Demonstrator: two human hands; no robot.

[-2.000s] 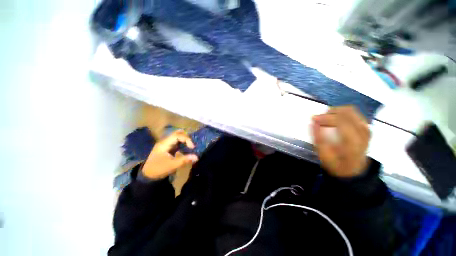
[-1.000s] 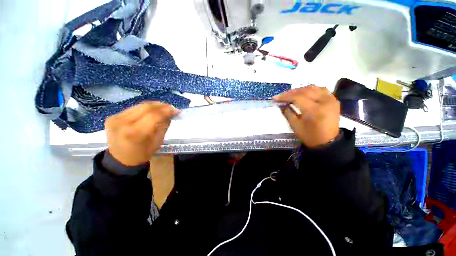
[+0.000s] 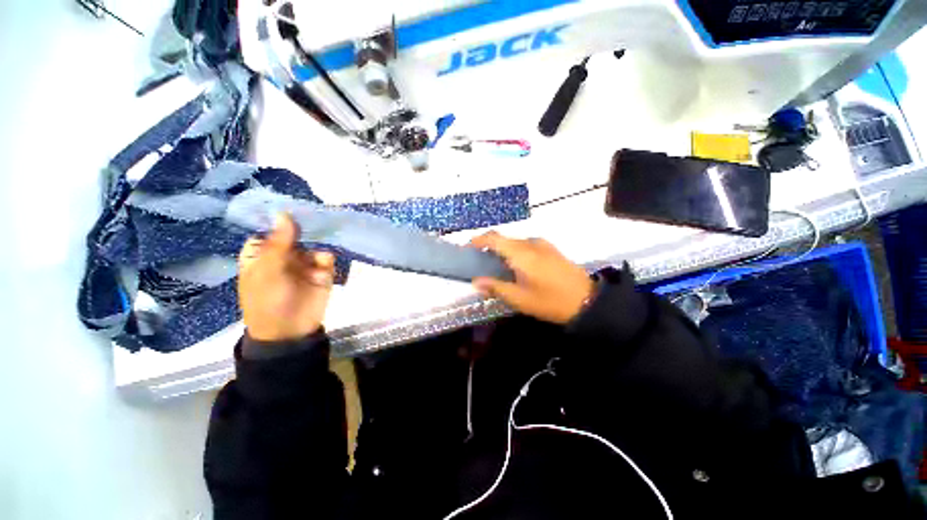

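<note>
A long denim strip [image 3: 391, 244], pale grey-blue side up, is stretched above the table's front edge. My right hand [image 3: 539, 279] grips its right end. My left hand [image 3: 285, 279] is at its left part, the strip over its fingertips, thumb and fingers pinched at the lower edge. Another denim strip [image 3: 457, 209], dark speckled blue, lies flat behind it. The tangled strip pile [image 3: 173, 239] lies at the table's left. The needle area [image 3: 412, 140] of the Jack sewing machine [image 3: 651, 91] is behind the strips.
A screwdriver [image 3: 563, 100] and red-and-blue snips [image 3: 493, 147] lie on the machine bed. A black phone [image 3: 689, 191], a yellow item [image 3: 722, 146] and small dark objects [image 3: 788, 140] are at right. A blue crate [image 3: 869, 295] of denim is below right. The ruler-marked table edge [image 3: 407, 322] runs in front.
The short pale piece between my hands has given way to a long pale strip. My right hand has moved left and lower. The view has turned and shifted, showing more of the machine and crate.
</note>
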